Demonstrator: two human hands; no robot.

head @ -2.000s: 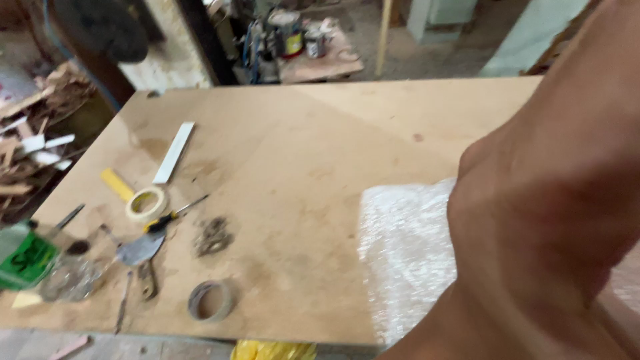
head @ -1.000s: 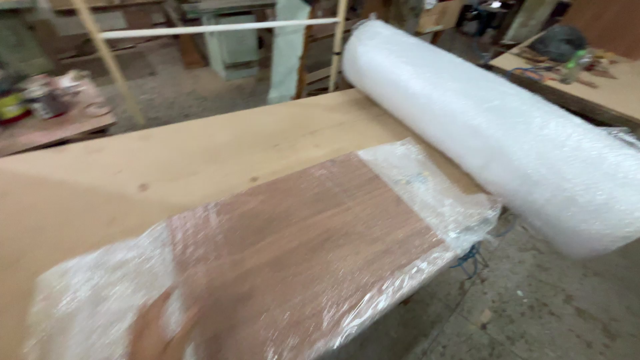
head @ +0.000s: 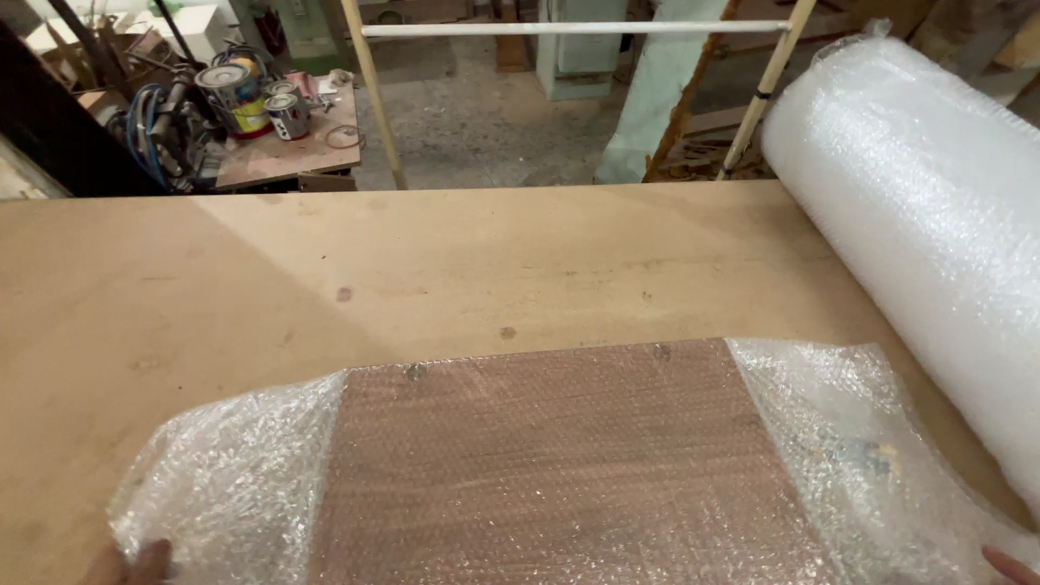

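Observation:
A flat brown wooden panel (head: 536,463) lies on the table under clear bubble wrap (head: 236,455), which spreads past its left and right sides. At the bottom left, my left hand (head: 134,565) touches the wrap's left flap; only some fingers show, and whether they pinch it cannot be told. One fingertip of my right hand (head: 1007,565) shows at the bottom right, beside the right flap. Something small and dark with yellow shows faintly through that flap.
A large bubble wrap roll (head: 926,179) slants across the right end of the wooden tabletop (head: 487,268). Behind the far edge stands a frame of wooden poles with a white crossbar (head: 569,28). Paint cans (head: 231,97) stand on a low board at the back left.
The view has swung a lot. A hand lay over the panel's left part one second ago; now my left hand is at the left flap and a right fingertip shows at the right.

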